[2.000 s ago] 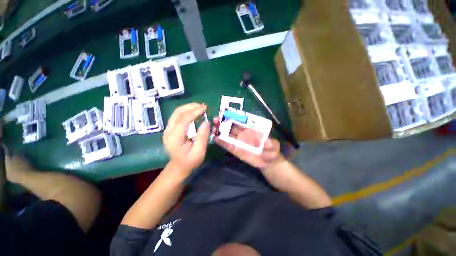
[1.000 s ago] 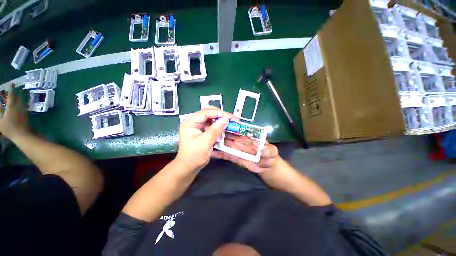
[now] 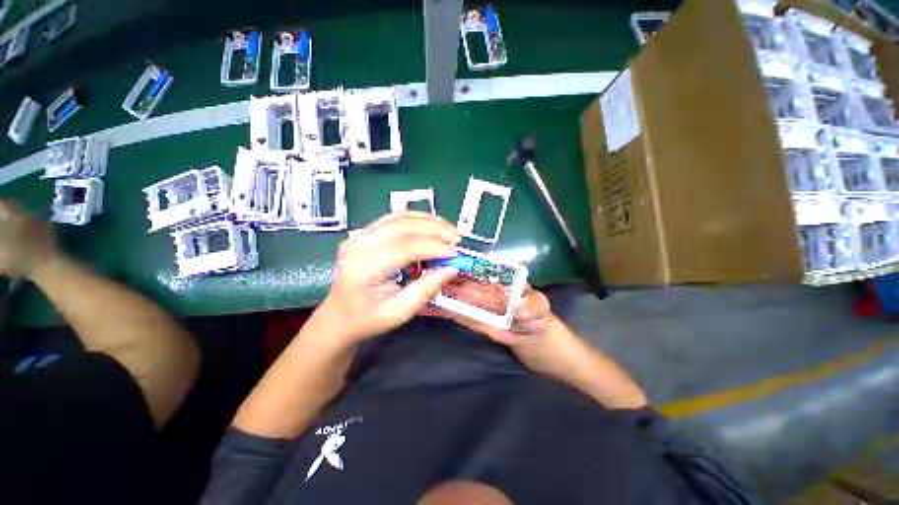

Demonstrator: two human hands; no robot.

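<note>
A white rectangular housing [image 3: 505,314] with a large window is held in front of my body. A blue component [image 3: 454,263] and a green circuit board [image 3: 493,271] lie along its upper side. My right hand [image 3: 527,318] grips the housing from below and at its right end. My left hand [image 3: 384,271] is at the left end, its fingers and thumb over the blue component; they hide that end. Whether a small part is between the left fingertips cannot be told.
Two loose white housings [image 3: 484,209] lie beyond my hands. Stacked housings [image 3: 320,192] stand to the left. A hammer [image 3: 550,197] lies between my hands and the carton [image 3: 690,178] of white pieces. Units [image 3: 291,61] with blue parts lie beyond the metal rail [image 3: 532,87]. Another person's arm [image 3: 99,316] is at left.
The housing has turned from its earlier pose, and my left hand has come over from beside it onto its blue end. The units beyond the rail have shifted left.
</note>
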